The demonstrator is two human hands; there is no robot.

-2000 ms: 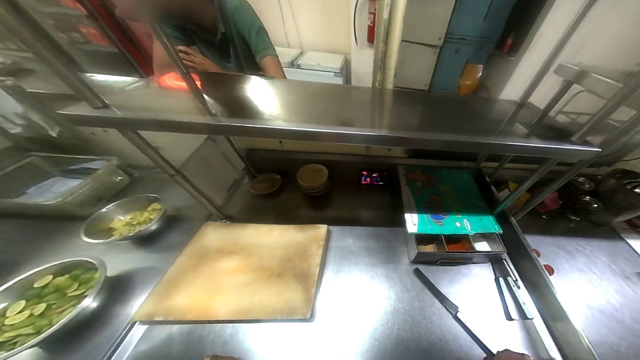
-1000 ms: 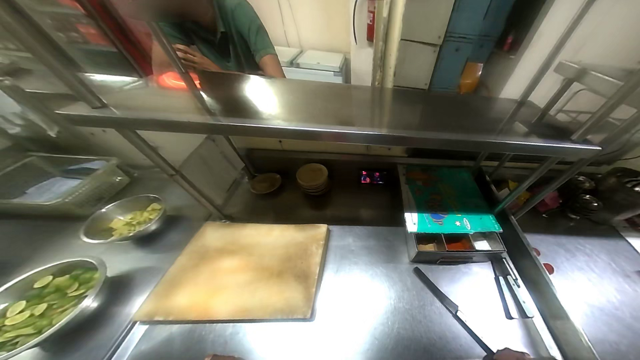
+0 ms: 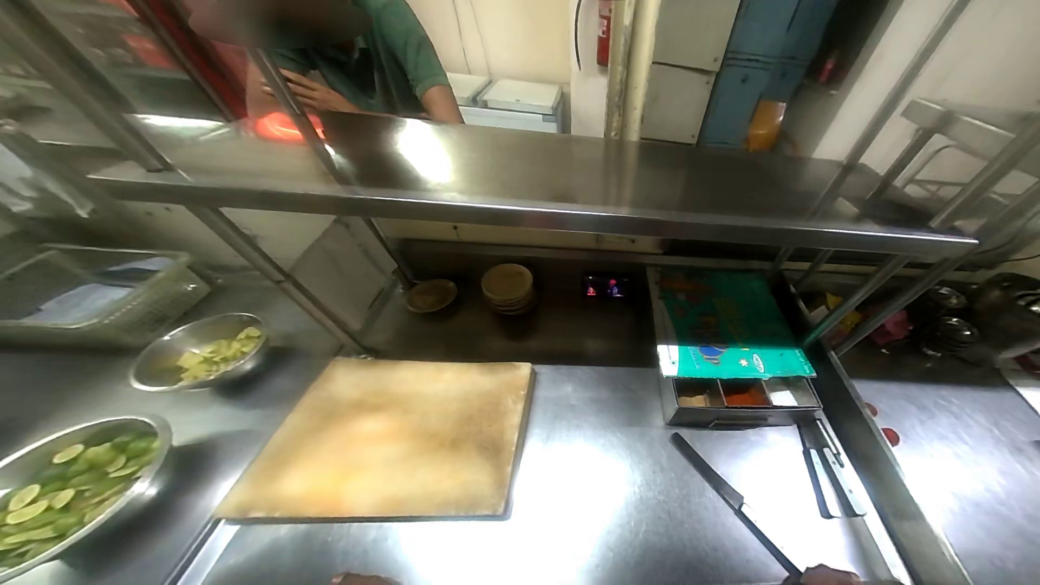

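At the bottom edge, right of centre, a small part of my right hand (image 3: 827,575) shows at the handle end of a long dark knife or sharpening tool (image 3: 735,505); whether the fingers close on it is cut off by the frame. Only a sliver of my left hand (image 3: 366,579) appears below the thick cutting board (image 3: 390,447), not touching it. Several knives (image 3: 830,479) lie side by side near the counter's right edge. To the left stand a steel bowl of cut limes (image 3: 77,487) and a smaller steel bowl of pale green pieces (image 3: 215,357).
A steel shelf (image 3: 569,175) spans the counter. Beneath it are stacked plates (image 3: 508,288), a single dish (image 3: 431,296), a lit display (image 3: 604,286) and a spice box (image 3: 743,398) under a green cover. A plastic basket (image 3: 97,296) stands left. Behind the shelf is another person (image 3: 398,57).
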